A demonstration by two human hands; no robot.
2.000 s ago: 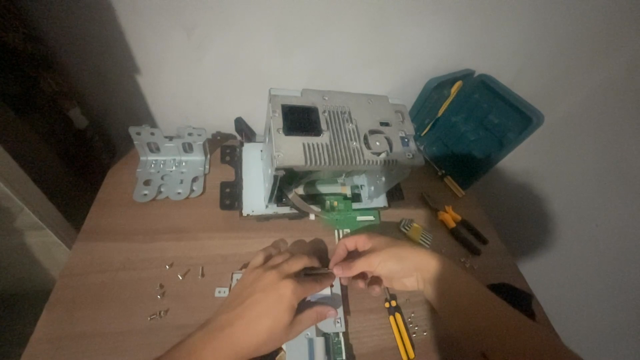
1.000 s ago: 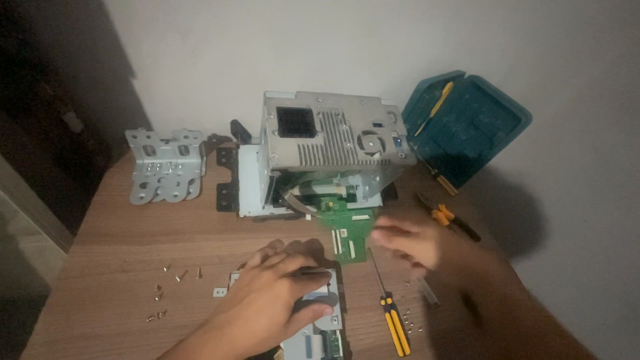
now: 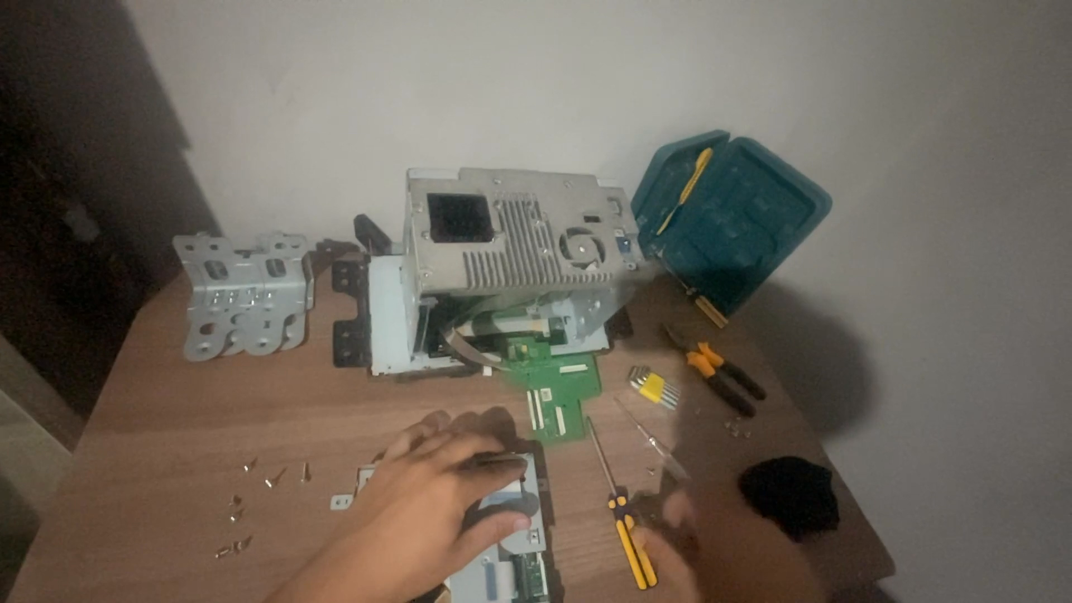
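Observation:
My left hand (image 3: pixel 444 494) lies spread on a metal-framed electronic module (image 3: pixel 523 544) at the bottom centre, fingers over its top plate. My blurred right hand (image 3: pixel 678 536) is beside the yellow-and-black handle of a screwdriver (image 3: pixel 628 540); whether it touches the handle or holds anything cannot be made out. A second, thin screwdriver with a clear handle (image 3: pixel 657 444) lies just above that hand. Behind the module, a green circuit board (image 3: pixel 565 381) hangs by a ribbon cable from a vented metal housing (image 3: pixel 519 234).
Metal brackets (image 3: pixel 247 293) stand at the left, with loose screws (image 3: pixel 276 477) in front. On the right are a yellow hex key holder (image 3: pixel 653 387), pliers (image 3: pixel 720 377), a black cloth-like item (image 3: pixel 789 496) and an open teal case (image 3: pixel 737 218) against the wall.
My right hand has moved from beside my left hand over the module to the lower right, near the screwdriver handle. My left hand has stayed on the module.

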